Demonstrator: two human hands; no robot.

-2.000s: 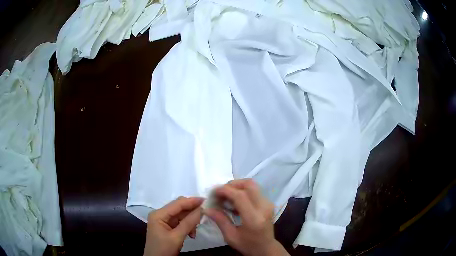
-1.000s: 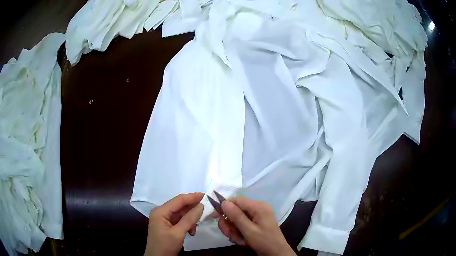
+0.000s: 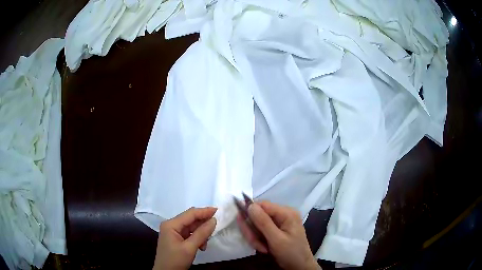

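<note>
A thin white shirt (image 3: 195, 121) lies spread in front of me, its long placket (image 3: 240, 137) running toward my hands. My left hand (image 3: 186, 234) pinches the shirt's lower edge between thumb and fingers. My right hand (image 3: 277, 232) holds small dark snips (image 3: 244, 204), blades pointing up and left, just right of my left fingertips and over the fabric. The snips are slightly blurred. A sleeve ends in a cuff (image 3: 342, 250) at the lower right. Loose thread ends are too fine to make out.
A large heap of white shirts (image 3: 380, 26) lies along the far side. A flatter stack of shirts (image 3: 26, 153) lies at the left edge. The dark, shiny tabletop (image 3: 105, 158) carries a few pale scraps. A yellowish edge (image 3: 449, 227) shows at the lower right.
My right hand with the snips has moved slightly right, away from my left fingertips. The snips, blurred in my right hand at first, showed clearly one second ago. My left hand keeps its pinch.
</note>
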